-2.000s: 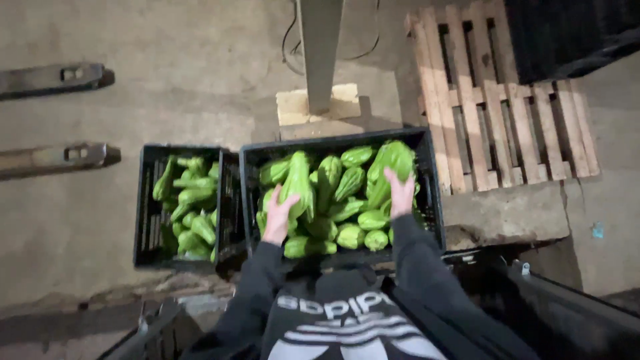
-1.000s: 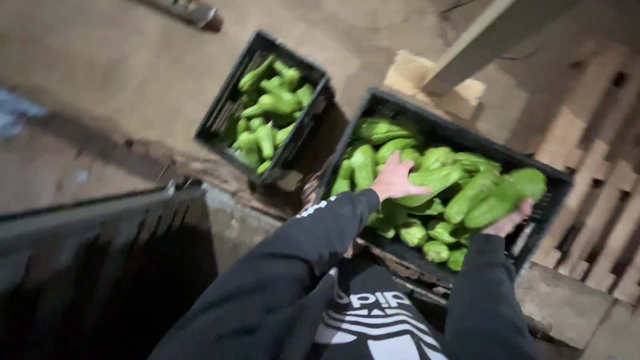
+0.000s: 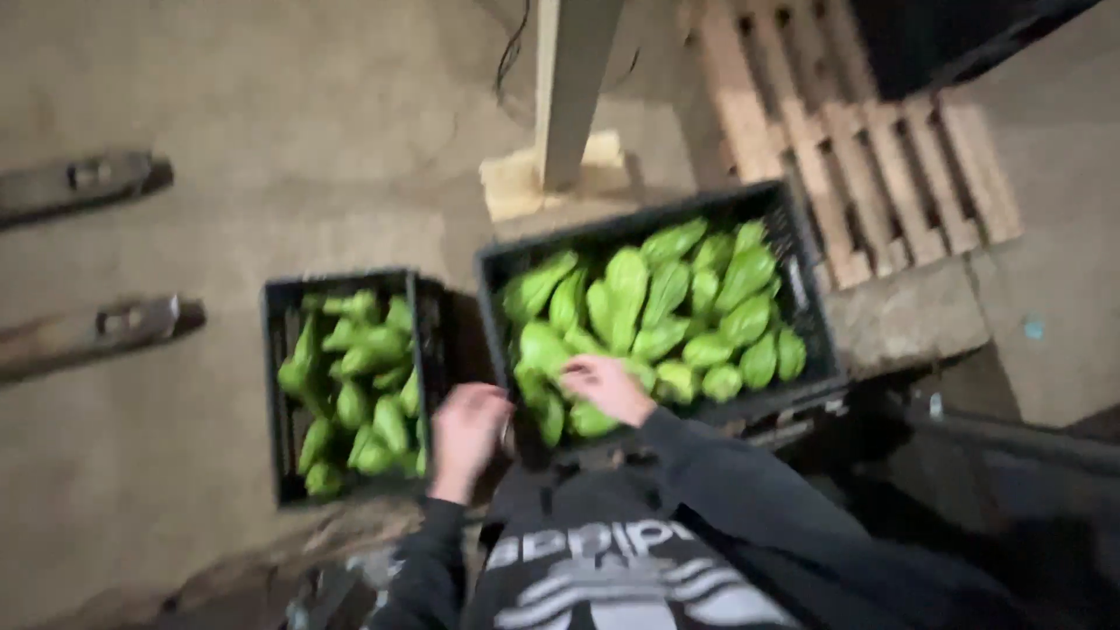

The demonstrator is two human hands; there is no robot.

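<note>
Pale green, pear-shaped chayotes [image 3: 626, 289] fill a large black plastic crate [image 3: 809, 289] in front of me. My right hand [image 3: 608, 385] is over this crate's near left part, its fingertips beside a chayote [image 3: 544, 348]; blur hides whether it grips it. My left hand [image 3: 468, 433] is between the two crates, near the large crate's left wall, with curled, blurred fingers; what it touches cannot be told. To the left stands a smaller black crate [image 3: 273, 394] with more green produce [image 3: 354, 402] of knobbly, elongated shape.
A metal post [image 3: 573, 96] rises from a pale block [image 3: 503, 188] behind the large crate. A wooden pallet [image 3: 875, 166] lies at the right, with a black container [image 3: 936, 39] on it. Two pallet-jack forks [image 3: 61, 341] reach in from the left. A dark container edge [image 3: 1032, 446] is at the lower right.
My hands were on chayotes in the large crate; both have moved left, the left one now to the gap between the crates. The view has swung.
</note>
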